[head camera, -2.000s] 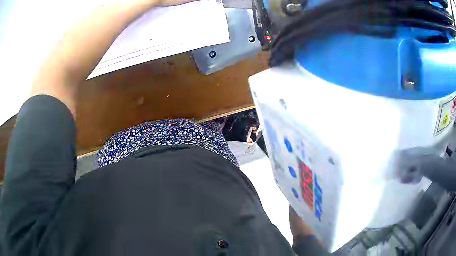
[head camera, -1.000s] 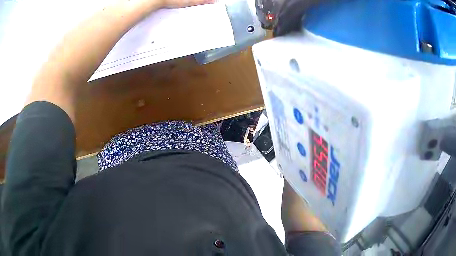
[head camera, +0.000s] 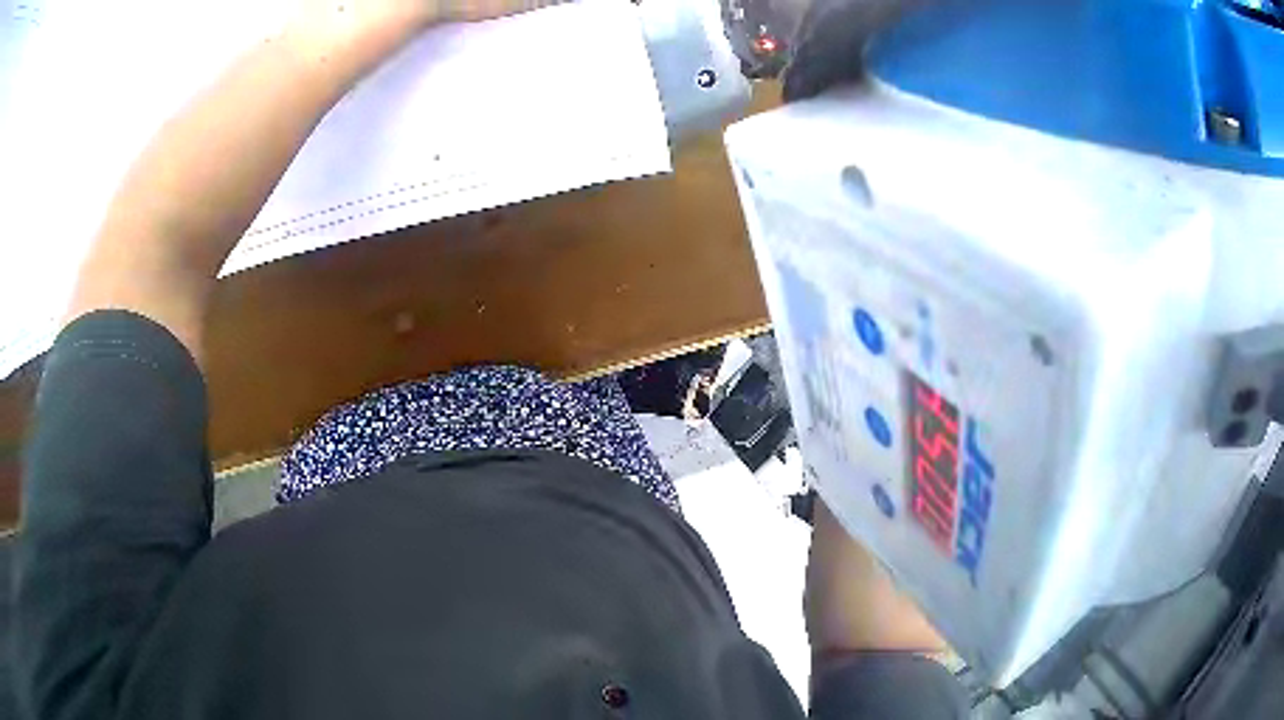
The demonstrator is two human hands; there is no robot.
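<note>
The cutting machine fills the right side, with a blue motor, a white control box, red digits and "JACK" lettering. Its silver base plate shows at the top, partly under the white paper marker. My left forearm reaches across the paper. Only a sliver of my left hand shows at the top edge; its fingers are cut off. My right forearm goes up behind the control box, which hides my right hand. The blade is not visible.
The brown table has a pale edge close to my body. Below that edge lie a black object and white paper. A dark cable loop sits beside the motor at the top.
The base plate shows less than before, with one screw visible instead of two. The control box has shifted and turned slightly, and its digits show more clearly. My left arm stays across the paper.
</note>
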